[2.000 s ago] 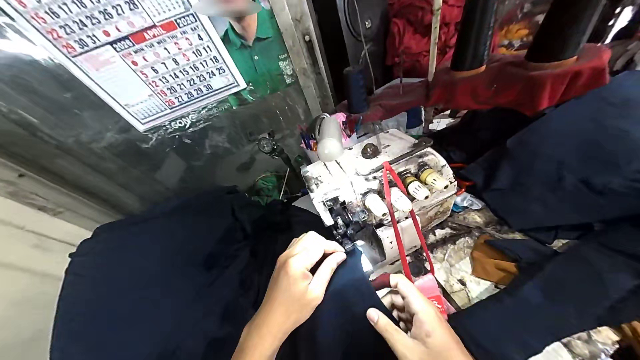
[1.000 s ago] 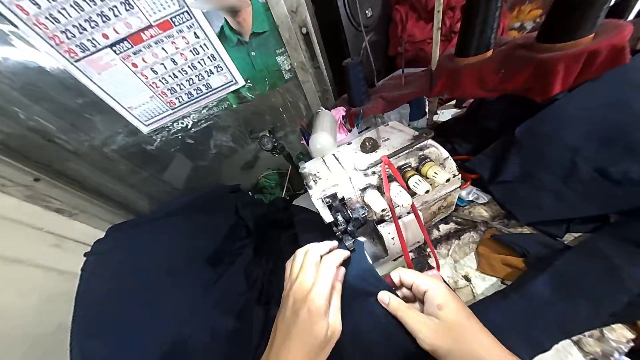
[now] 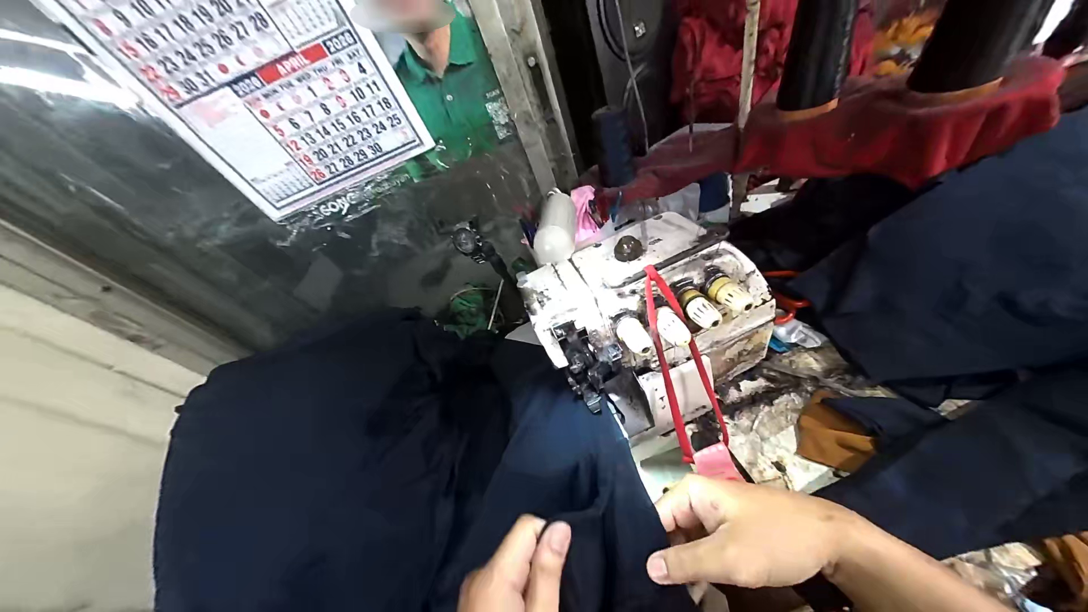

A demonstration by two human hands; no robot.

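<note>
A white overlock sewing machine, stained and worn, has its dark presser foot area over the edge of dark navy fabric. At the bottom of the view my left hand pinches a fold of this fabric between thumb and finger. My right hand grips the fabric's right edge, thumb on top, fingers partly hidden beneath. A red cord hangs over the machine's tension dials, with a pink tag at its lower end, just above my right hand.
More navy cloth spreads to the left, and further pieces lie at the right. Brown cloth and red-handled scissors rest right of the machine. Behind stand dark thread cones on red cloth. A calendar hangs at upper left.
My left hand has moved away from the presser foot, down toward the bottom of the view, and now pinches a fold. My right hand remains at the fabric's right edge.
</note>
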